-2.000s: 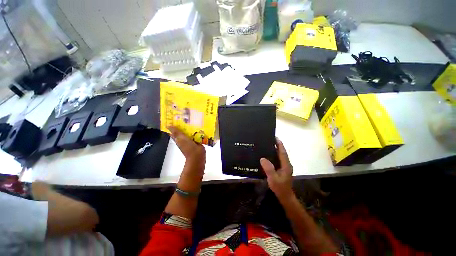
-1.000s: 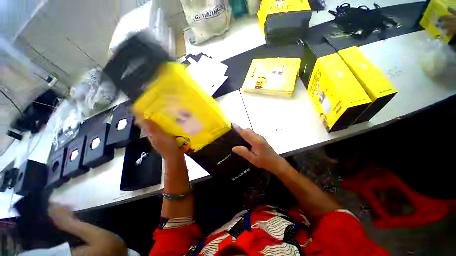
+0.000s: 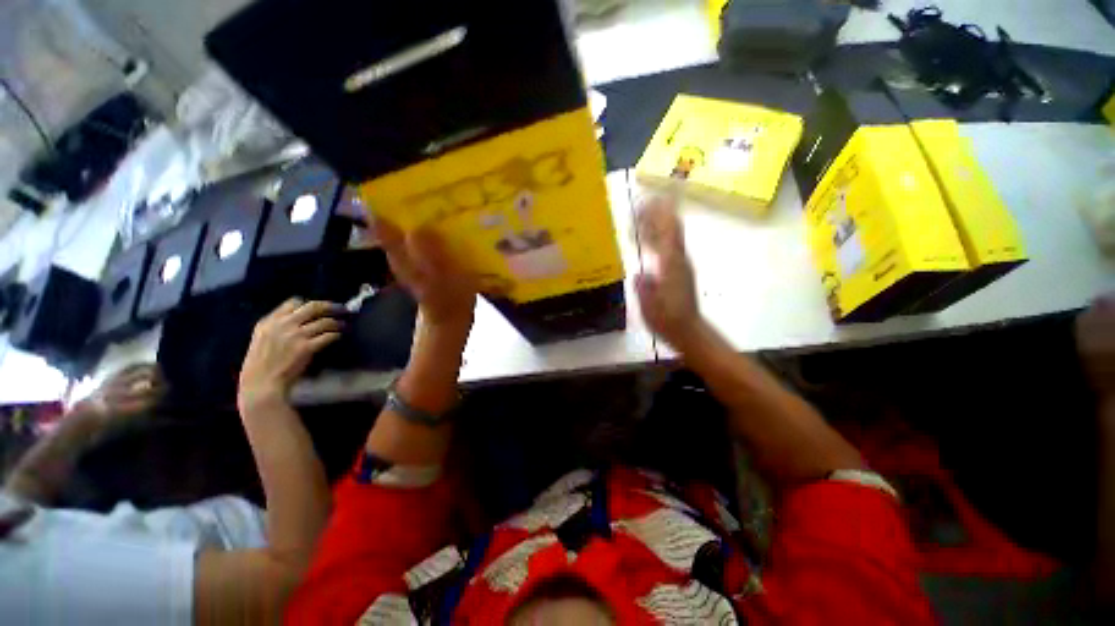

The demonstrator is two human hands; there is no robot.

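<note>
My left hand (image 3: 430, 272) holds a black gift box (image 3: 404, 80) with a yellow printed sleeve (image 3: 520, 214) around its middle. The box is held up and tilted above the bench, its black top end near the camera and its lower black end showing under the sleeve. My right hand (image 3: 666, 272) is blurred, beside the box on the right, apart from it and holding nothing. A flat yellow sleeve stack (image 3: 721, 149) lies on the bench beyond my right hand. Two sleeved boxes (image 3: 890, 226) stand side by side at the right.
Black inner trays (image 3: 232, 245) with pale openings stand in a row at left. A neighbour's hand (image 3: 287, 346) is on a dark box there. Black cables (image 3: 960, 55) lie at back right, clear plastic bags (image 3: 232, 122) at back left. The bench's front edge (image 3: 734, 346) crosses the view.
The sleeved box has risen and come closer to the camera. My right hand has let go of its lower end and moved away. The neighbour's hand has reached in at left.
</note>
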